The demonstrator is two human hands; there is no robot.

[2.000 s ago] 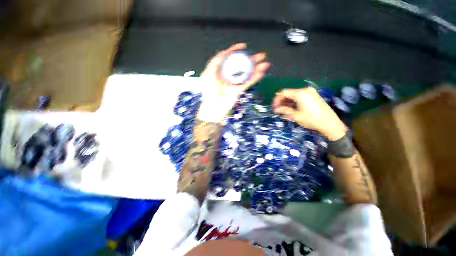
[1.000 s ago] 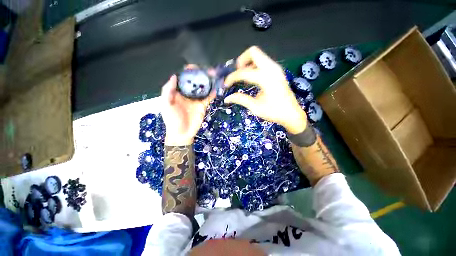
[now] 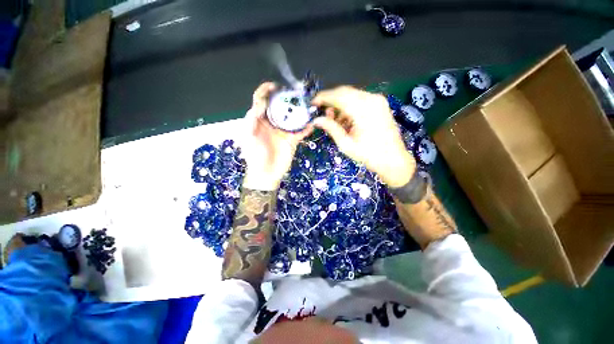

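Observation:
My left hand (image 3: 269, 144) holds a round housing (image 3: 288, 111), its white face with dark spots turned up. My right hand (image 3: 367, 131) is at the housing's right edge, its fingertips on a small dark part with a blurred blue board (image 3: 311, 83) and a pale wire at the top right of the housing. The exact grip is blurred. A heap of blue circuit boards (image 3: 330, 201) with tangled white wires lies below both hands. More boards (image 3: 207, 218) lie on the white sheet (image 3: 145, 195) left of my forearm.
White-faced housings (image 3: 422, 97) stand in a curve right of the heap. An open cardboard box (image 3: 538, 161) is at the right. A wired unit (image 3: 392, 25) lies on the dark belt (image 3: 202, 67). Small dark parts (image 3: 99, 250), a brown cardboard sheet (image 3: 54, 114) and a co-worker's blue sleeve (image 3: 40, 295) are at the left.
Both hands have come together at the housing, which has shifted slightly right since a second ago. The co-worker's arm has reached over the dark housings at the lower left.

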